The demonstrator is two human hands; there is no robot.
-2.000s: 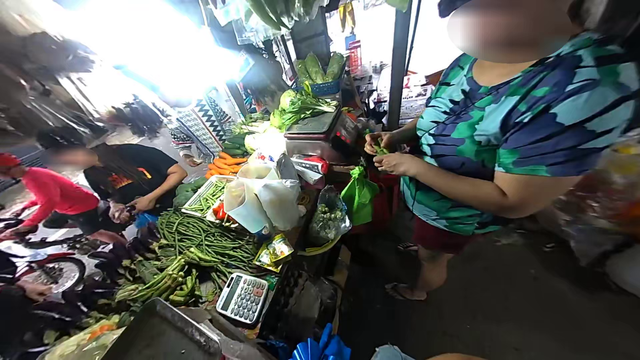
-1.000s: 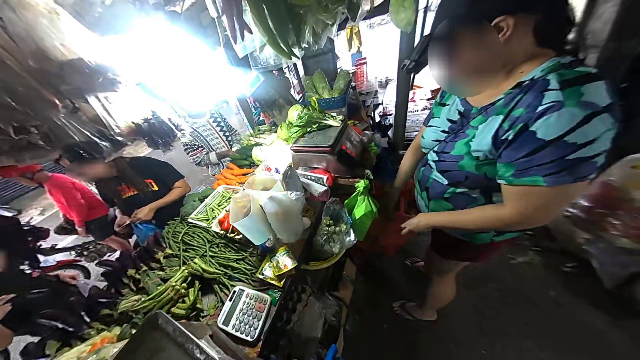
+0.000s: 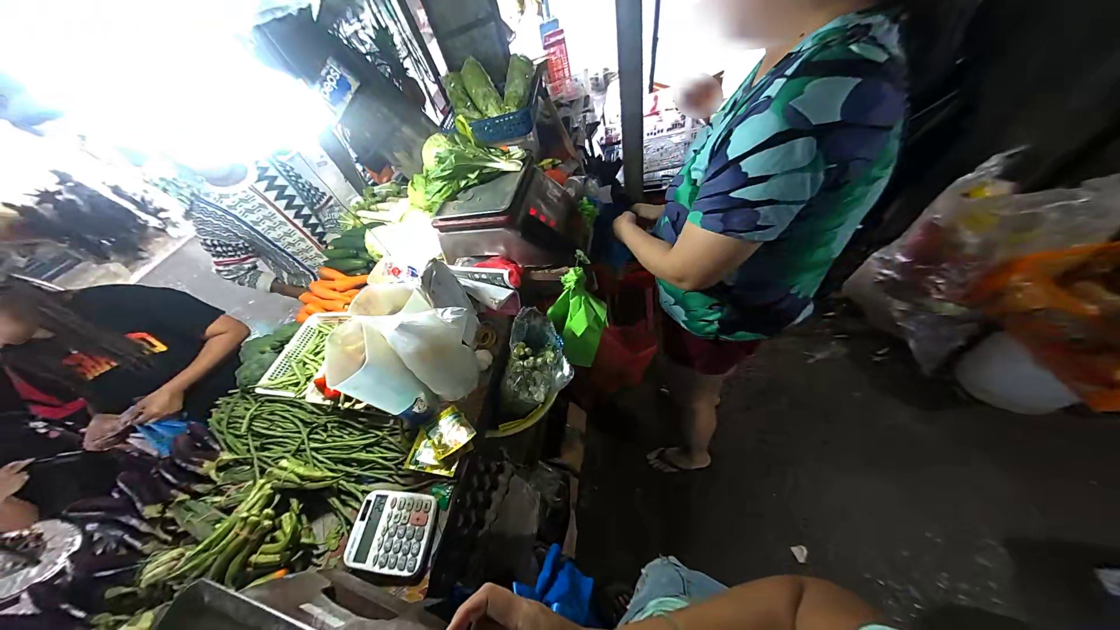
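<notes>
At the bottom edge, my right hand (image 3: 500, 607) is partly in view with its fingers bent. It is nearest to a blue plastic bag (image 3: 564, 588) and the metal edge of a scale or tray (image 3: 232, 608); whether it holds anything is hidden. My left hand is out of view. A white calculator (image 3: 391, 533) lies to the upper left of my right hand, beside long green beans (image 3: 293, 442) and okra-like green pods (image 3: 241, 534). Yellow packets (image 3: 444, 437) lie above the calculator.
A person in a patterned shirt (image 3: 787, 157) stands at the right of the stall by a digital scale (image 3: 503, 214). Another person in black (image 3: 144, 341) is at the left near eggplants (image 3: 131, 490). Carrots (image 3: 332, 293), white plastic bags (image 3: 407, 350) and a green bag (image 3: 578, 317) are around the stall.
My right hand and forearm have come into view at the bottom. The person in the patterned shirt has turned toward the stall's far end, hands now beside the scale.
</notes>
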